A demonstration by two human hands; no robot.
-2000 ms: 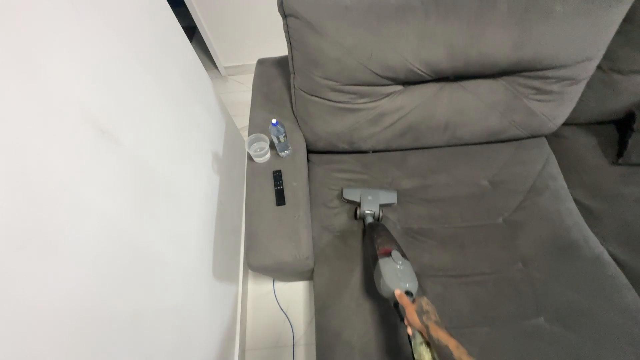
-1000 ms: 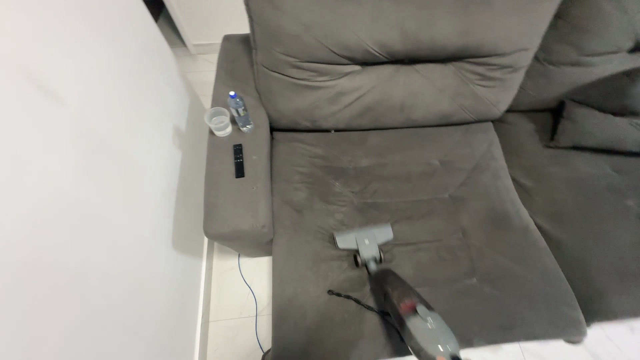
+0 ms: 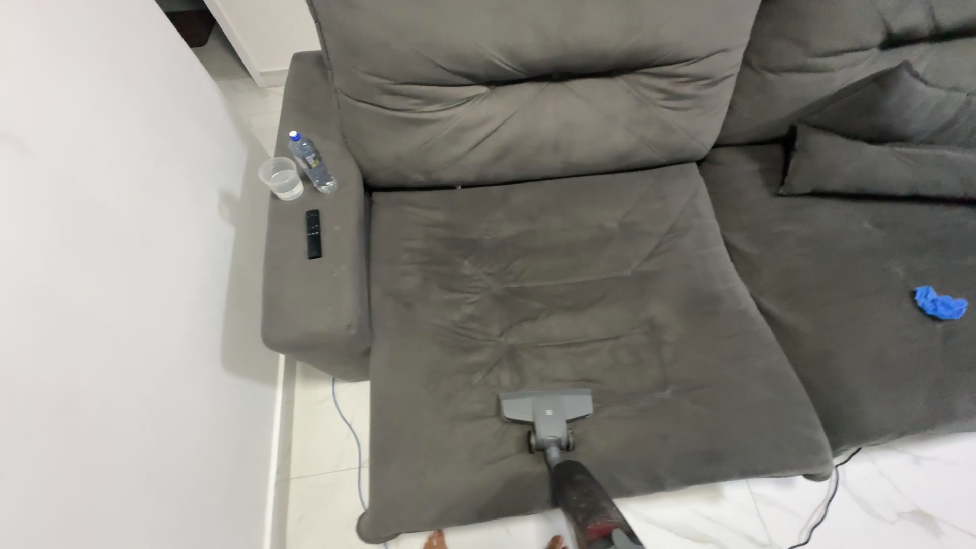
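Note:
A handheld vacuum cleaner (image 3: 587,499) reaches in from the bottom edge, its grey floor nozzle (image 3: 547,408) lying flat on the front part of the grey sofa seat (image 3: 564,305). The vacuum's handle runs out of the frame, so neither of my hands is visible. On the sofa's armrest (image 3: 316,313) at the left are a clear plastic bottle with a blue cap (image 3: 313,162), a clear plastic tub (image 3: 282,180) and a black remote control (image 3: 313,234).
White wall (image 3: 130,305) stands close on the left. Grey cushions (image 3: 877,164) and a crumpled blue item (image 3: 940,303) lie on the right seat. A blue cable (image 3: 350,427) and a black cord (image 3: 827,503) run along the tiled floor. Bare feet (image 3: 435,540) show below.
The nozzle has moved back across the seat, away from the backrest, toward the front edge. The hand seen on the vacuum's handle earlier has left the view.

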